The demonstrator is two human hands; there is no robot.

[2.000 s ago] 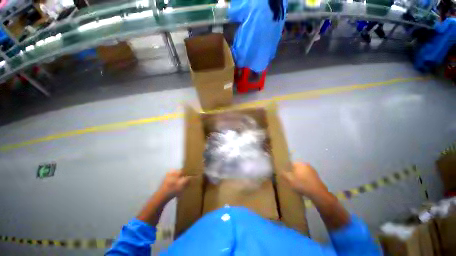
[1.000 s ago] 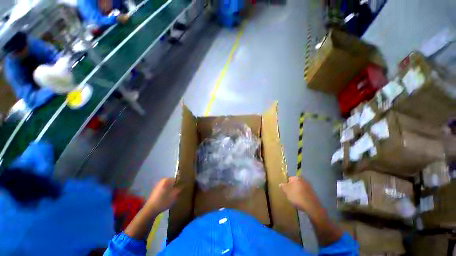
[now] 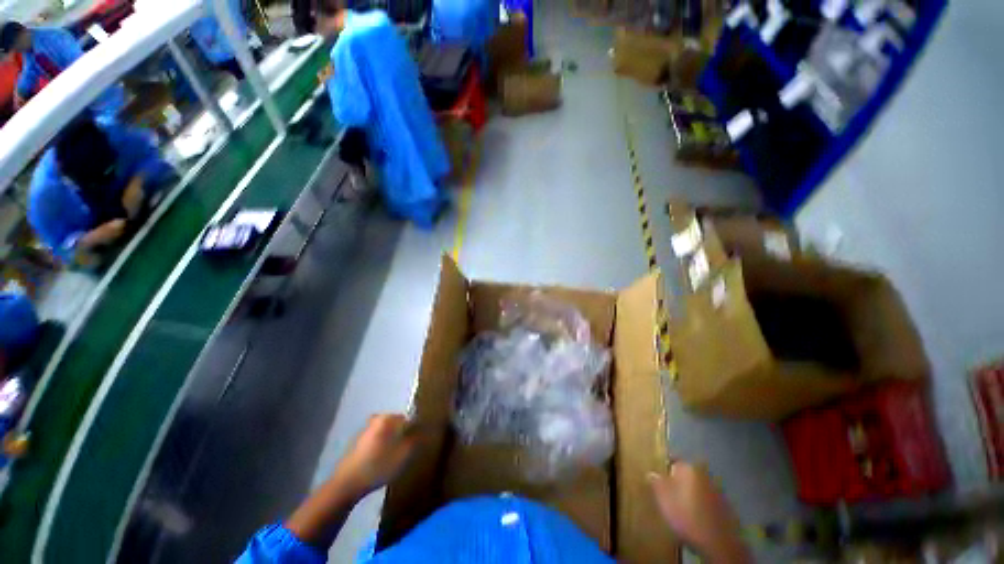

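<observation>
An open brown carton [image 3: 641, 413] is held in front of my body, its side flaps standing up. Clear, crinkled poly bags [image 3: 534, 386] lie inside it; whether they hold anything is unclear. My left hand [image 3: 382, 449] grips the carton's left side. My right hand [image 3: 688, 501] is at the carton's right side, slightly blurred, with its fingers at the cardboard edge. Both hands are bare.
A green conveyor [image 3: 187, 237] runs along the left with people in blue smocks beside it. One person [image 3: 385, 110] stands ahead. At right are a large open carton [image 3: 721, 358], a red crate [image 3: 864, 446] and a blue rack [image 3: 760, 149].
The view has turned and moved along the aisle. The red stool and nearby person have left view, and the blue rack has appeared. The carton stays held in both hands.
</observation>
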